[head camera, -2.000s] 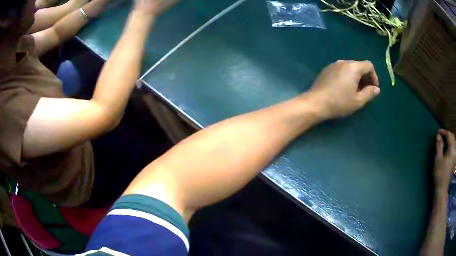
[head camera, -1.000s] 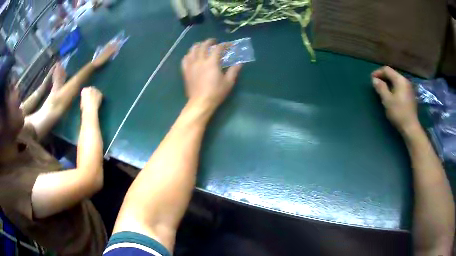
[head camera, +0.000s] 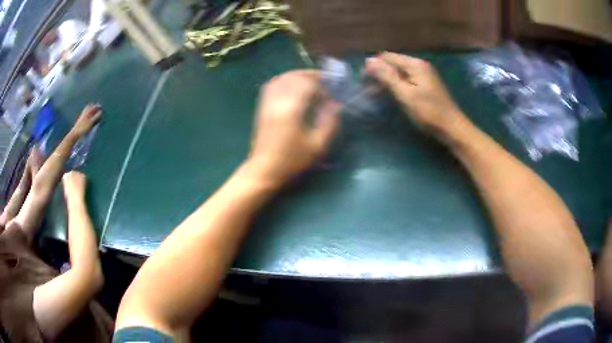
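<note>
A clear zip bag (head camera: 350, 90) is between my two hands above the dark green tabletop (head camera: 382, 201); it is blurred. My left hand (head camera: 294, 117) is at the bag's left side, fingers curled and blurred, gripping its edge. My right hand (head camera: 413, 87) is at the bag's right side, thumb and fingers pinched together near its edge; a thin, blurred line shows at the fingertips. Whether anything is inside the bag cannot be told.
A shiny pile of clear bags (head camera: 537, 94) lies at the right. A brown carton (head camera: 396, 27) stands at the far edge, with yellow-green strips (head camera: 245, 30) left of it. Pale bars (head camera: 142, 30) are at the upper left. A person's arms (head camera: 80, 228) rest at the left, near a blue item (head camera: 44, 120).
The view has turned right. My right hand has come in from the right to the bag, and the bag is now between both hands. The bag pile shows more fully.
</note>
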